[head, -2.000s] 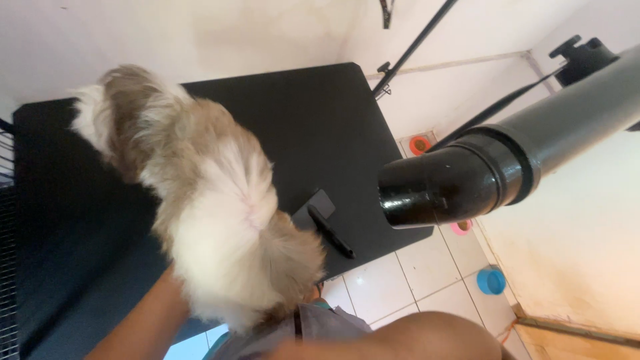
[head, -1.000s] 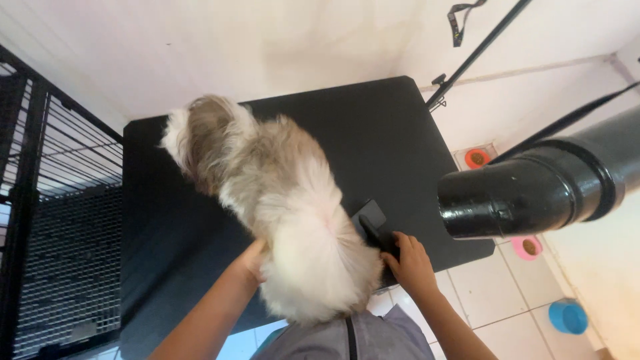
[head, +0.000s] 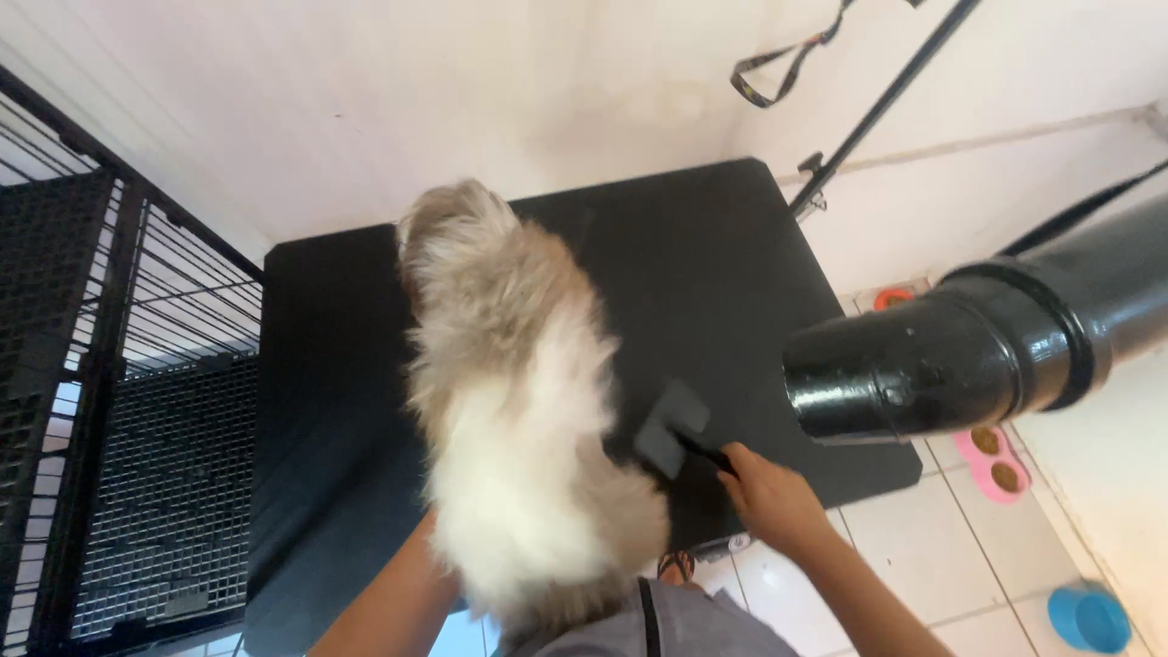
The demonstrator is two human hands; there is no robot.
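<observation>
A long-haired brown and white dog stands on a black grooming table, its head toward the wall and its rear against my grey garment. My right hand is closed around the black handle of a slicker brush, whose grey head is low over the table, just right of the dog. My left forearm reaches to the dog's left flank; the left hand itself is hidden by the dog's body and fur.
A black wire cage stands left of the table. A large black dryer nozzle juts in from the right. Behind it rises a black grooming arm, with a strap loop near it. Pink double bowl and blue bowl are on the tiled floor.
One second ago my right hand was at the brush beside the dog; now the brush is in it. My left hand, partly visible at the dog's side then, is hidden now. The dog's head has turned.
</observation>
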